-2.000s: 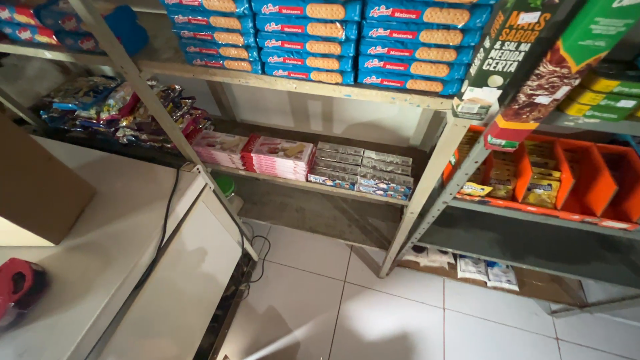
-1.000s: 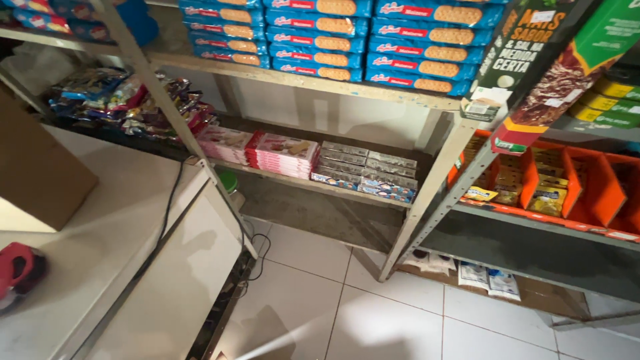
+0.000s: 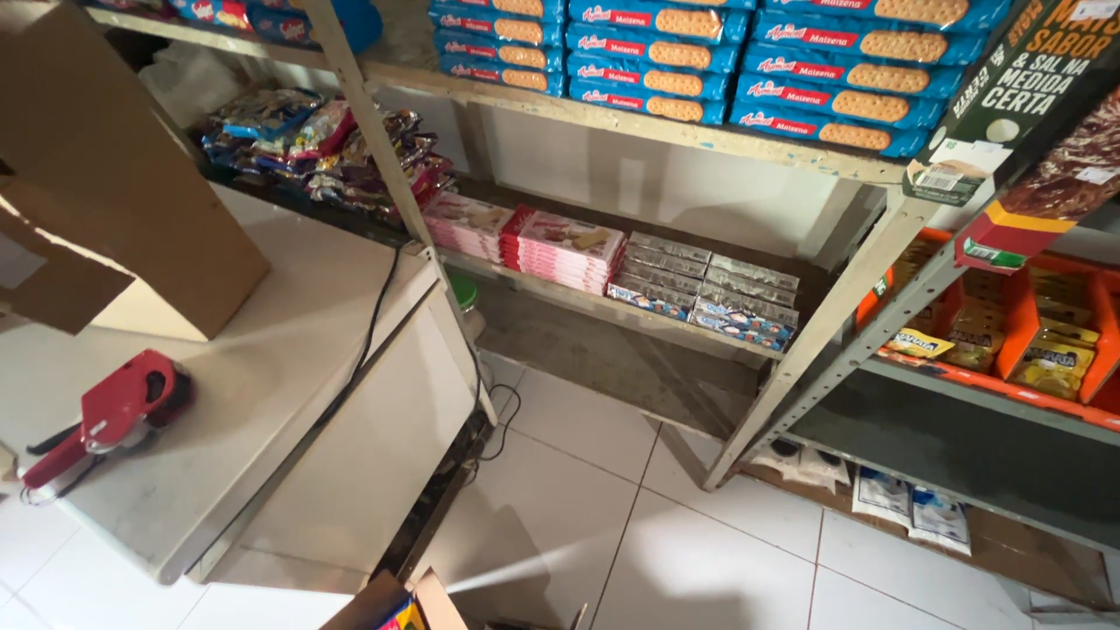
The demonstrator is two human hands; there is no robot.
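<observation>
Neither my left hand nor my right hand shows in the head view. A red price-labelling gun (image 3: 114, 416) lies on the white counter (image 3: 289, 289) at the left. Behind it stands an open cardboard box (image 3: 131, 175). At the bottom edge, an open cardboard box (image 3: 376, 602) holds a yellow and blue package (image 3: 404, 615), only partly in view. Blue packs of Maizena biscuits (image 3: 652, 74) are stacked on the upper shelf. On the shelf below lie pink wafer packs (image 3: 569, 248) and silver and blue packs (image 3: 709, 289), with a heap of bagged snacks (image 3: 315, 149) farther left.
A metal shelf post (image 3: 814, 332) slants down to the tiled floor (image 3: 542, 490). Orange trays (image 3: 1015, 324) of yellow sachets sit on the right-hand shelving, with white and blue bags (image 3: 910, 507) low down. A black cable (image 3: 376, 324) runs across the counter and toward the floor.
The view has shifted, bringing more of the counter and the price-labelling gun into sight. The open box at the bottom edge now shows its flaps and a package.
</observation>
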